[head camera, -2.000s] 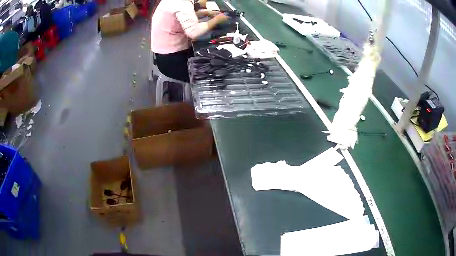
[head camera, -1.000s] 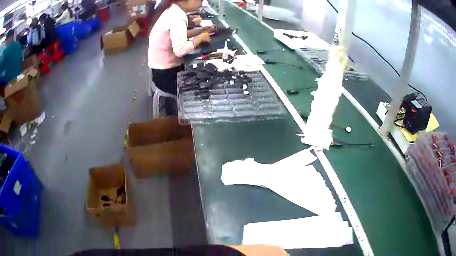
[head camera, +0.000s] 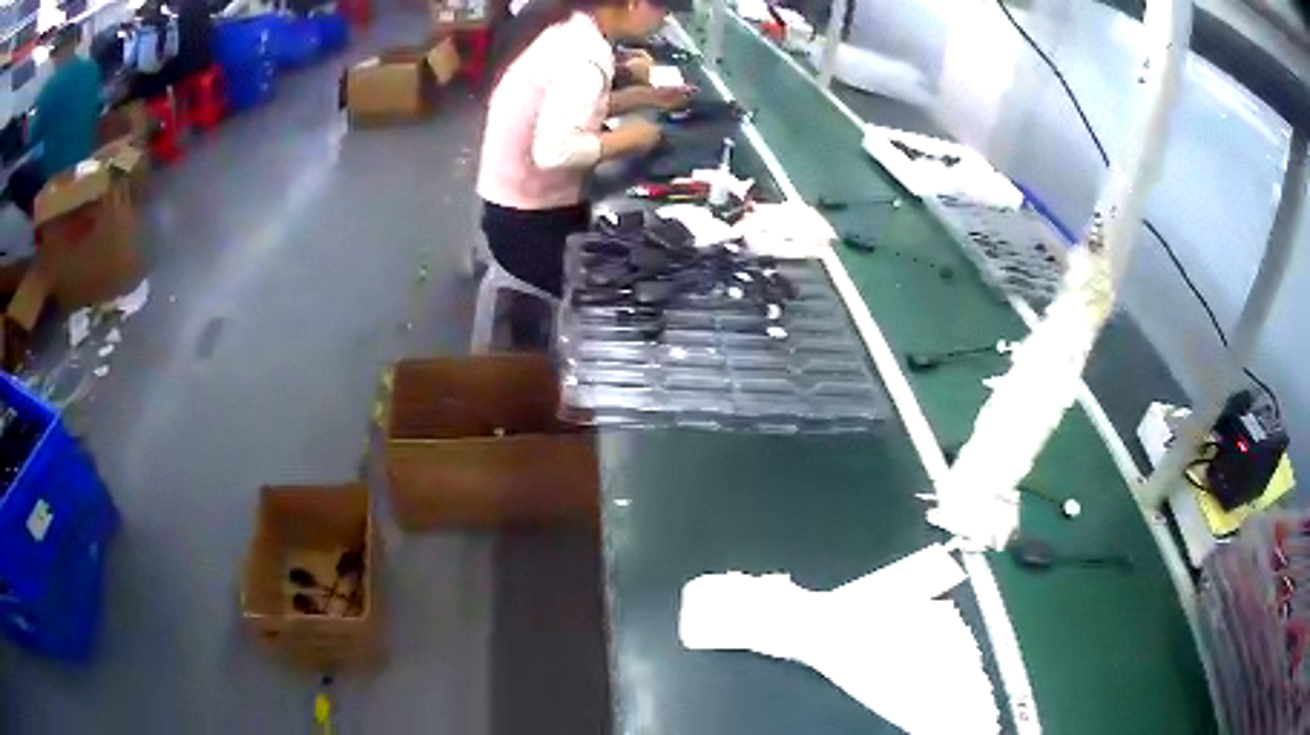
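Neither of my hands is in the picture. A fanned pile of bright white sleeves (head camera: 876, 646) lies on the dark green worktop (head camera: 718, 503), its lower end cut off by the bottom edge. A clear ribbed plastic tray (head camera: 733, 366) sits farther up the worktop, with a heap of black gooseneck devices (head camera: 647, 273) on its far part. More black devices (head camera: 1056, 556) lie spaced along the green conveyor belt (head camera: 1121, 646). The white conveyor edge rail (head camera: 898, 388) runs between belt and worktop.
A post wrapped in ragged white material (head camera: 1027, 395) stands at the rail. A coworker in pink (head camera: 539, 129) sits beyond the tray. Open cartons (head camera: 496, 481) stand on the floor, a smaller one (head camera: 309, 567) holding black devices. A blue crate (head camera: 58, 531) is at far left.
The view has shifted, so the worktop and pile sit lower in the picture. The separate white strip below the pile has left view. Belt devices have moved along toward the near end.
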